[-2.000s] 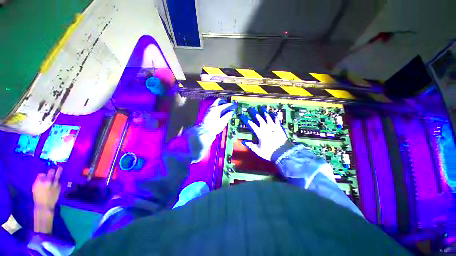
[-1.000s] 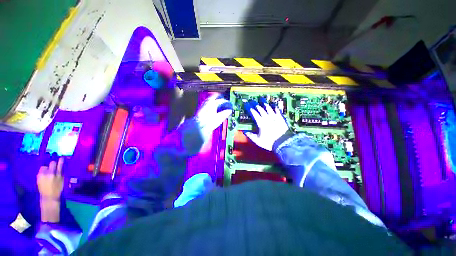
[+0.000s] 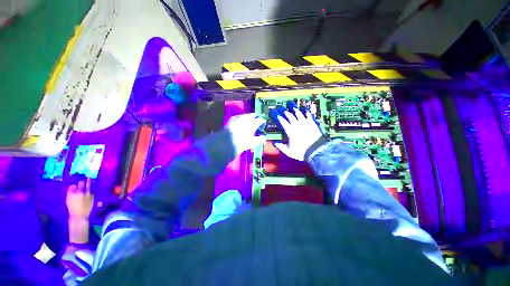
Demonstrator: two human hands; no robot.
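A pale green carrier (image 3: 291, 181) with windows in two columns lies in front of me. My right hand (image 3: 299, 133), in a white glove with blue fingertips, lies spread over the top left circuit board (image 3: 274, 106), palm partly past its lower edge. My left hand (image 3: 247, 133), gloved the same, rests at the carrier's left edge with its fingertips on the frame; whether it grips is not clear. Circuit boards fill the top right window (image 3: 358, 114) and the one below it (image 3: 386, 153). Two left windows below my right hand show red, with no board.
Black-yellow striped edges (image 3: 279, 80) run behind the carrier. Purple-lit conveyor (image 3: 430, 162) lies to the right. Another person's bare hand (image 3: 80, 200) is at far left near lit boards (image 3: 88, 161). A teal cup (image 3: 175, 92) stands at the upper left.
The view has shifted, so the carrier sits slightly higher. My left hand has moved a little lower along the carrier's left edge. My right hand stays on the top left board.
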